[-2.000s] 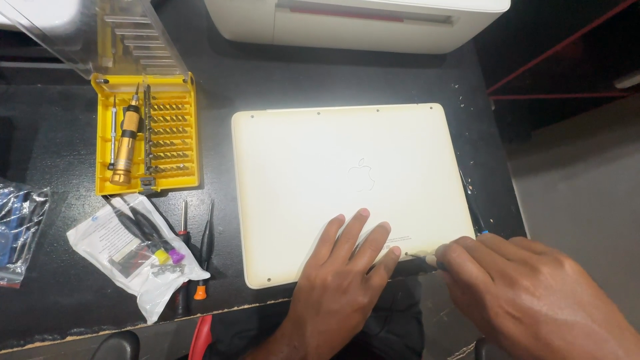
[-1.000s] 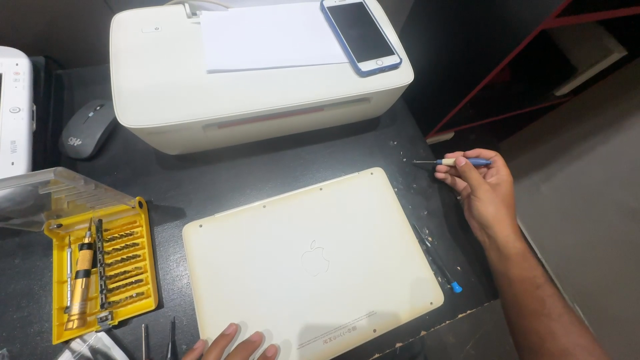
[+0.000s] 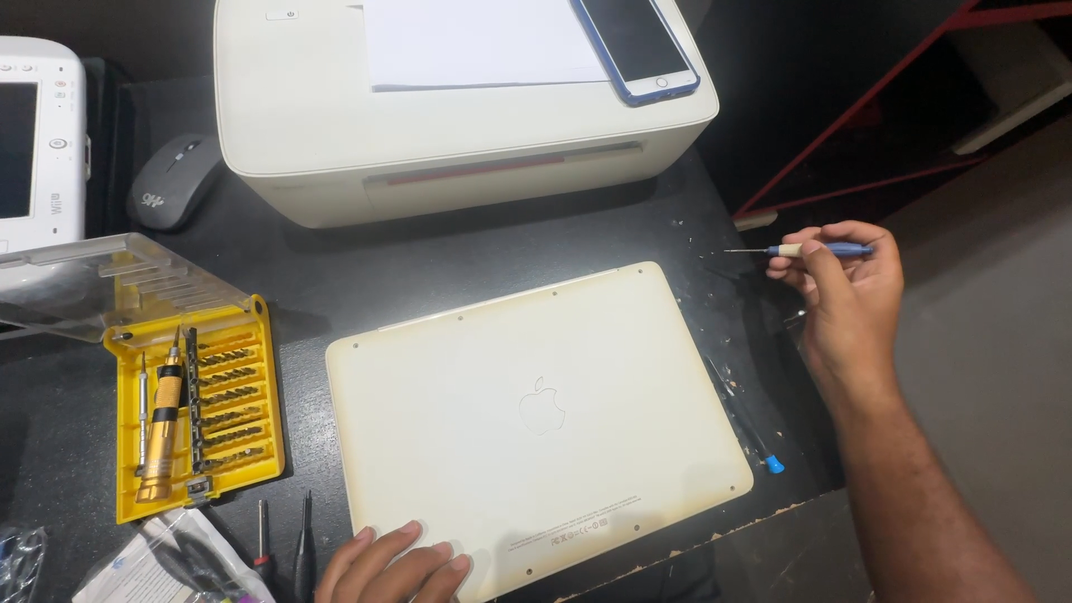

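A white Apple laptop (image 3: 536,402) lies bottom side up on the black table, with screws along its edges. My left hand (image 3: 398,565) rests with spread fingers on its lower left corner, holding nothing. To the right of the laptop, above the table's right edge, my right hand (image 3: 846,285) holds a small precision screwdriver (image 3: 787,250) with a blue and cream handle, its thin shaft pointing left. A dark screwdriver with a blue cap (image 3: 772,464) lies beside the laptop's right edge. Small loose bits, too small to identify, are scattered near there.
A white printer (image 3: 469,134) carries paper (image 3: 486,42) and a smartphone (image 3: 641,46). At left are a gray mouse (image 3: 172,184), a white Wii U gamepad (image 3: 63,142) and a yellow bit case (image 3: 276,402). Two screwdrivers (image 3: 304,544) and a plastic bag (image 3: 180,557) lie below.
My right hand has moved from the laptop's lower right edge to beyond its right side, holding the screwdriver. My left hand has shifted to the lower left corner. The view has swung markedly.
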